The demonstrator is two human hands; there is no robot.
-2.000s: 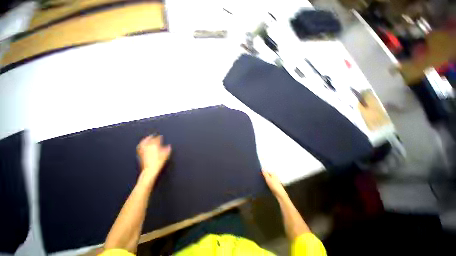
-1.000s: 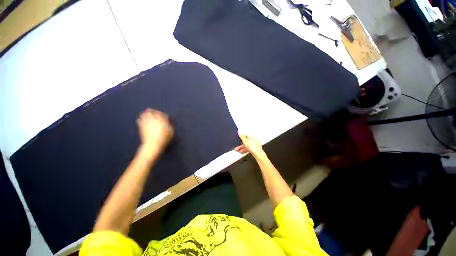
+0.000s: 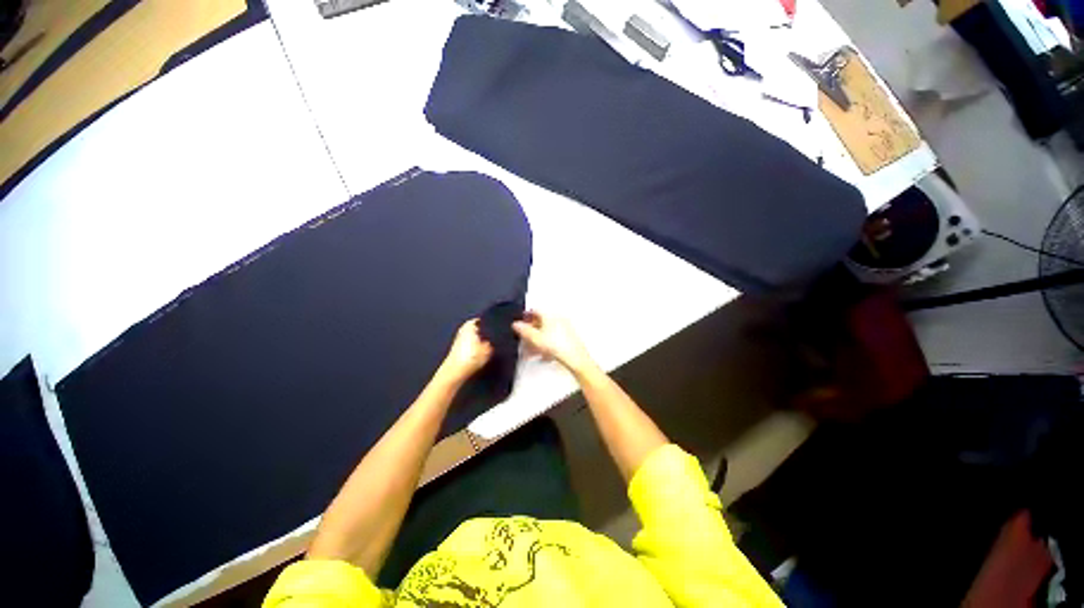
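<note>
A large near-black body panel (image 3: 285, 368) lies flat before me, its far edge marked with a fine broken white line and its right end curved. My left hand (image 3: 471, 352) grips the cloth near the right end. My right hand (image 3: 544, 335) is at the panel's right edge with the fingertips on the cloth. The cloth between the hands is lifted and folded. Whether one ply or more is held cannot be told. A long dark bundle (image 3: 654, 154) lies apart, slanting at the far right.
Yellow-tan patterns (image 3: 71, 59) lie far left. Another dark piece (image 3: 42, 487) is at the left edge. Scissors (image 3: 728, 52), small grey blocks (image 3: 647, 36) and a brown board (image 3: 874, 119) are far right. A fan (image 3: 1064, 255) stands beyond the table.
My left hand has moved right from the panel's middle to its right end. My right hand has shifted slightly left. The cloth there is now gathered up between both hands.
</note>
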